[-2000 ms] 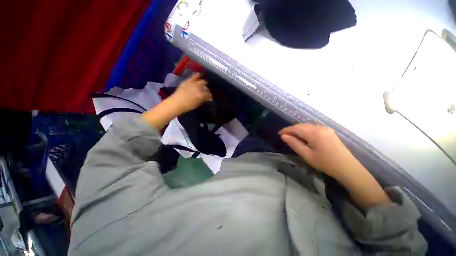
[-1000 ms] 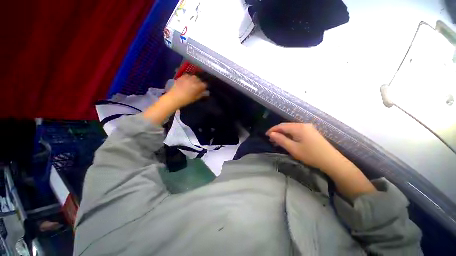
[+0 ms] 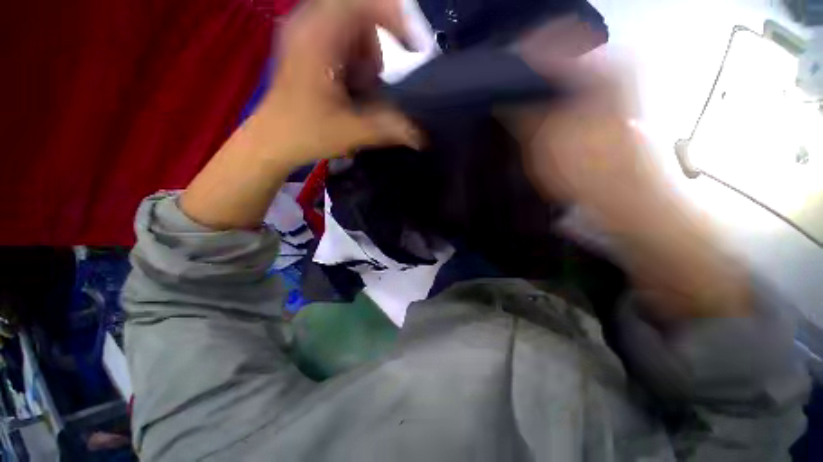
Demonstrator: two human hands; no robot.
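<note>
A black fabric panel is stretched between my hands, raised over the table's front edge, and blurred by motion. My left hand holds its left end, thumb below and fingers above. My right hand is at its right end, strongly blurred; its fingertips cannot be made out. The dark fabric hangs down below the hands. Another black piece lies on the table behind them, with a white piece beside it.
White pieces with black bands lie below the table edge, next to a green surface. A red cloth hangs at the left. The white machine table is at the right, with a plate outlined in it. Crates stand at the lower left.
Both hands have risen from below and beside the table edge to above it. A black fabric panel is now stretched between them.
</note>
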